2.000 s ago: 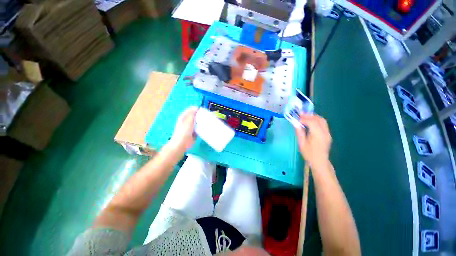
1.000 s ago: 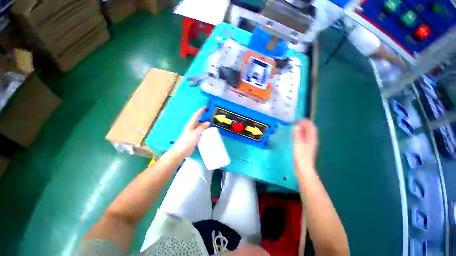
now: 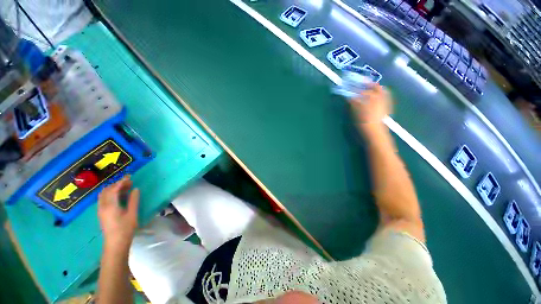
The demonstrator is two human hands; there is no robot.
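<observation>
My right hand (image 3: 371,105) is stretched out at the white edge line of the conveyor and grips a blurred pale plastic housing (image 3: 351,83). My left hand (image 3: 118,205) is beside the front of the blue press base (image 3: 131,148), fingers apart, with nothing seen in it. Another housing (image 3: 31,114) lies in the orange-brown fixture (image 3: 50,129) at the left edge. The red emergency stop button (image 3: 86,179) sits between two yellow arrows on the black label.
Several housings lie along the conveyor belt (image 3: 418,136), such as one near the right (image 3: 464,161). The long dark-green bench (image 3: 249,119) runs between the turquoise table (image 3: 172,139) and the belt. Dark parts in rows (image 3: 451,56) stand beyond the belt.
The view has swung right towards the belt. My right hand has moved from beside the press out to the belt and taken a housing. The white cover is gone from my left hand.
</observation>
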